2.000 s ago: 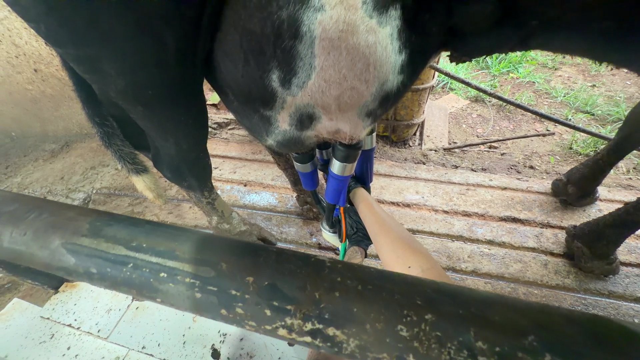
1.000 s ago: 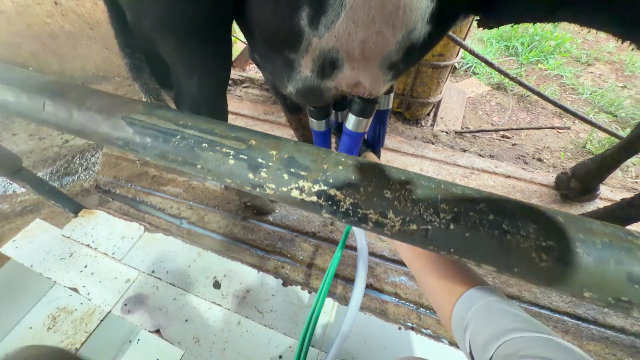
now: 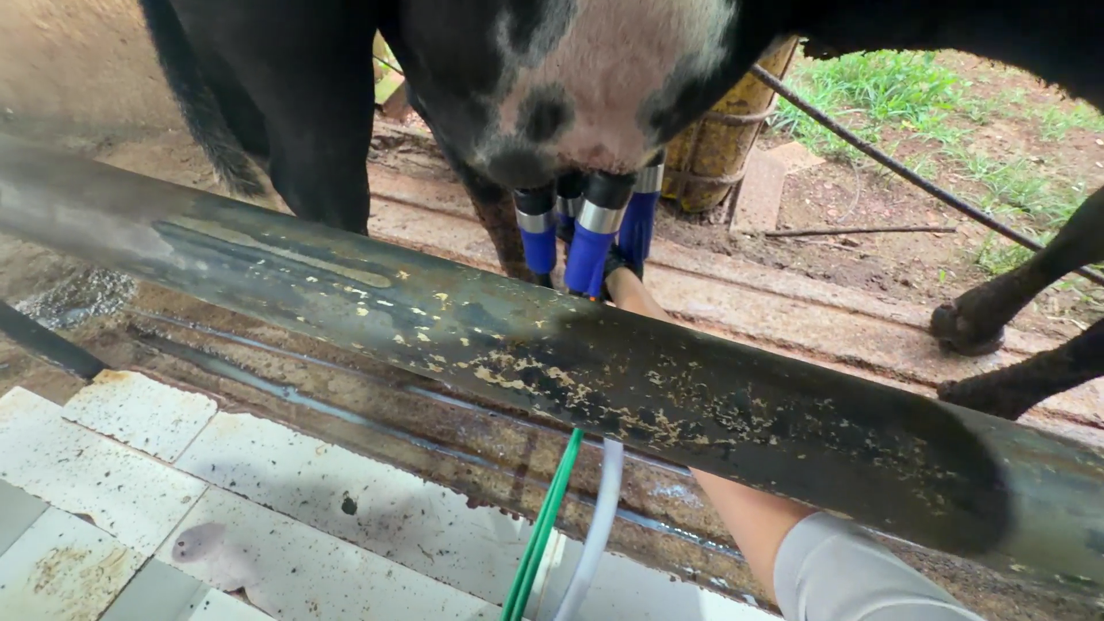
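Several blue and black milking teat cups with metal bands [image 3: 597,228] hang upright beneath the cow's udder [image 3: 595,86], their tops against its underside. My right hand [image 3: 617,264], in a dark glove, is at the cups, mostly hidden behind them; its grip cannot be made out. The forearm passes behind the metal rail, with a grey sleeve [image 3: 849,569] in front below. Green tubes [image 3: 543,526] and a clear whitish hose [image 3: 595,535] run down from behind the rail. My left hand is out of view.
A thick worn metal rail [image 3: 483,336] crosses diagonally before the cow. White tiles [image 3: 302,526] form the near ledge. The cow's hind leg [image 3: 319,121] stands left, other legs [image 3: 1000,293] right. Behind are a yellow post [image 3: 709,155] and a rope [image 3: 888,159].
The view has shifted since two seconds ago, bringing the tubes below the rail and the grey sleeve into sight. The cups still hang under the udder, with my right hand beside them.
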